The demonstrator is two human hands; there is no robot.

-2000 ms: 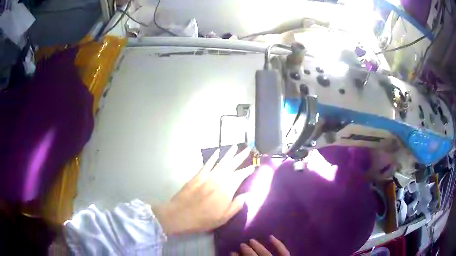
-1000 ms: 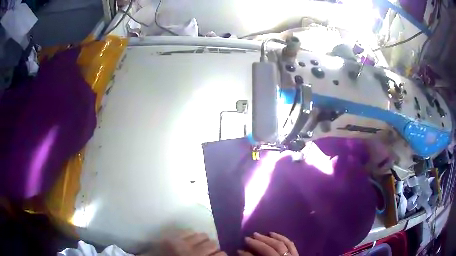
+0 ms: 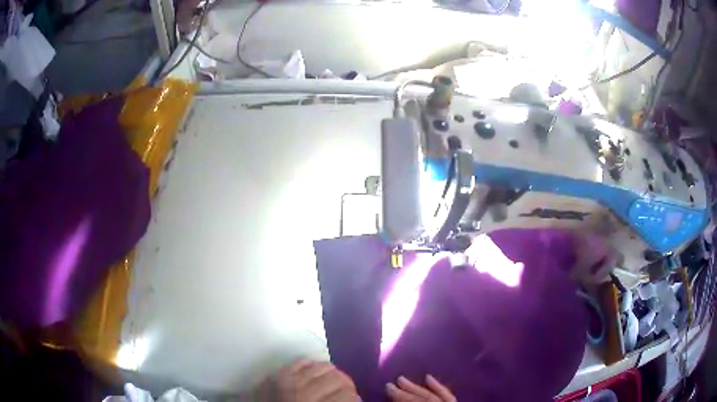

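A dark purple fabric panel point(image 3: 503, 330) lies under the left end of the white sewing machine head point(image 3: 542, 145). A darker strip of fabric point(image 3: 346, 298) with a straight left edge lies along the panel's left side. The presser foot area point(image 3: 424, 250) rests at the fabric's top edge, partly lost in glare. My left hand point(image 3: 314, 383) is at the bottom edge, blurred and cut off, just left of the strip; its fingertips are hidden. My right hand point(image 3: 421, 389) lies on the panel at the bottom edge, with only its fingers showing.
A purple stack of cut pieces point(image 3: 71, 212) sits on yellow plastic point(image 3: 161, 118) at the left. Blue scissor handles point(image 3: 593, 318) and a box of white-grey scraps point(image 3: 656, 308) are at the right. A red basket rim point(image 3: 609, 383) shows low right. Cables and scraps lie behind the table.
My left hand has moved off the strip, down and back to the bottom edge, uncovering the strip. My right hand stays on the panel. The view has shifted slightly.
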